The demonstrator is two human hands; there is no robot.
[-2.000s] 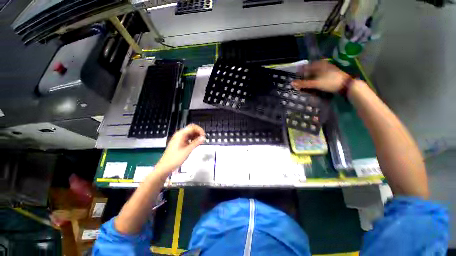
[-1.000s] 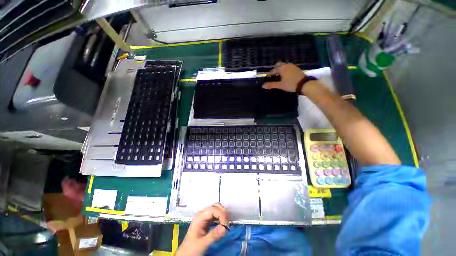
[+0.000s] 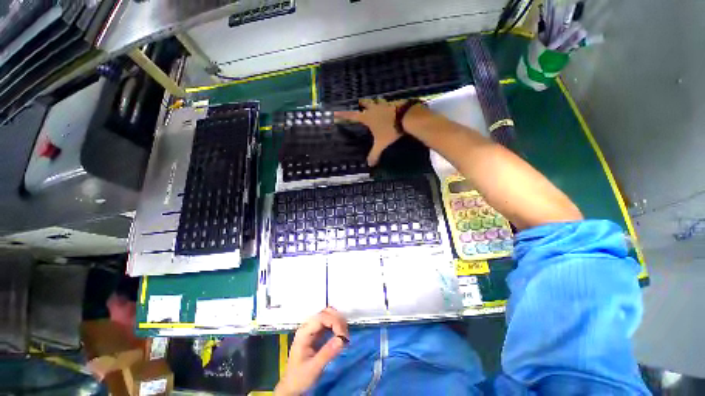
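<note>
A black pocket tray lies on a slotted metal plate at front centre; silvery squares show in its front rows. A second black tray lies just behind it. My right hand is spread over this rear tray, fingers apart and touching its top, covering part of it. My left hand is at the bench's front edge, cut off by the picture's bottom. Its thumb and finger pinch a small dark part, too small to make out clearly.
Another pocket tray lies on a metal plate at left. A calculator is right of the centre tray. Behind are a black tray, white paper, a dark tube bundle and a pen cup.
My right hand has set down the lifted tray behind the centre one, then moved left over it with fingers spread. My left hand has drawn back to the front edge.
</note>
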